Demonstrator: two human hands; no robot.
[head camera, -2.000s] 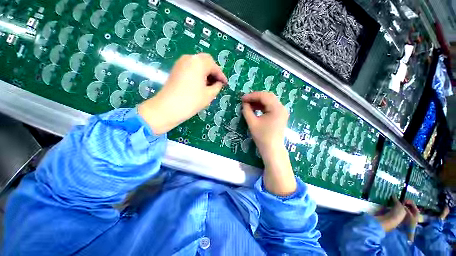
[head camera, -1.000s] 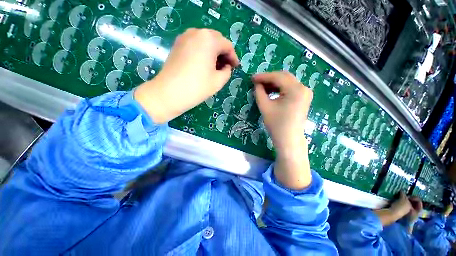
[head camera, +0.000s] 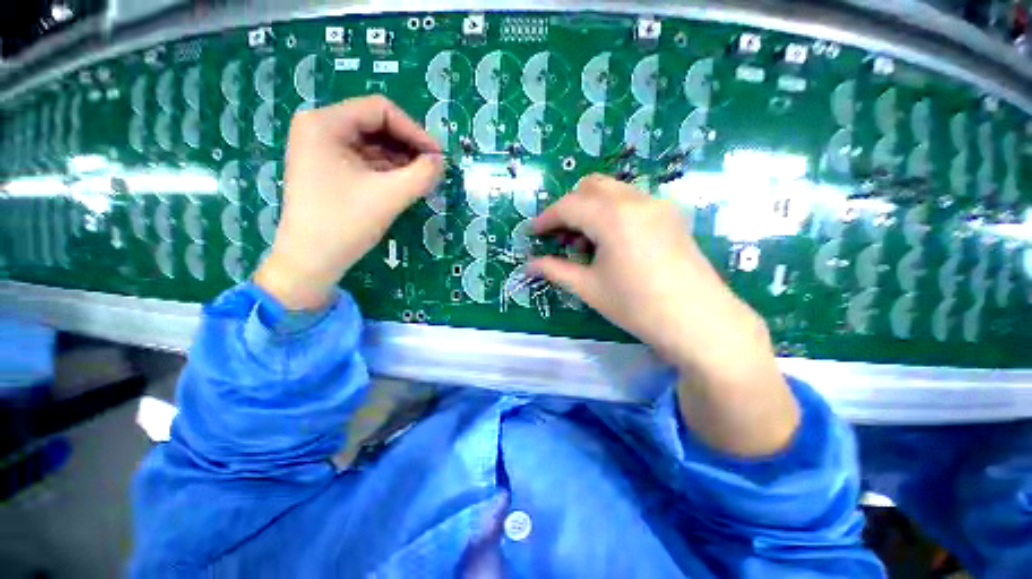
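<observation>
A long green circuit board (head camera: 373, 221) with rows of white half-filled circles lies across the view. My left hand (head camera: 334, 187) is over its left-centre part, with thumb and index fingertips close together; whether a tiny component is between them cannot be seen. My right hand (head camera: 645, 260) is over the board right of centre. Its thumb and index finger are apart beside a small loose pile of silvery-legged components (head camera: 541, 296) on the board, and it partly covers that pile. Small dark components (head camera: 656, 167) stand in a row across the middle of the board.
A silver rail (head camera: 498, 348) runs along the near side of the board, and another rail (head camera: 747, 34) runs along the far side. A blue sleeve or smock (head camera: 951, 475) of another person shows at the lower right. Bright glare lies on parts of the board.
The view has turned to face the board squarely, and the parts bin has left the picture. My right hand has moved down to the loose pile and its fingers have spread. My hands are farther apart.
</observation>
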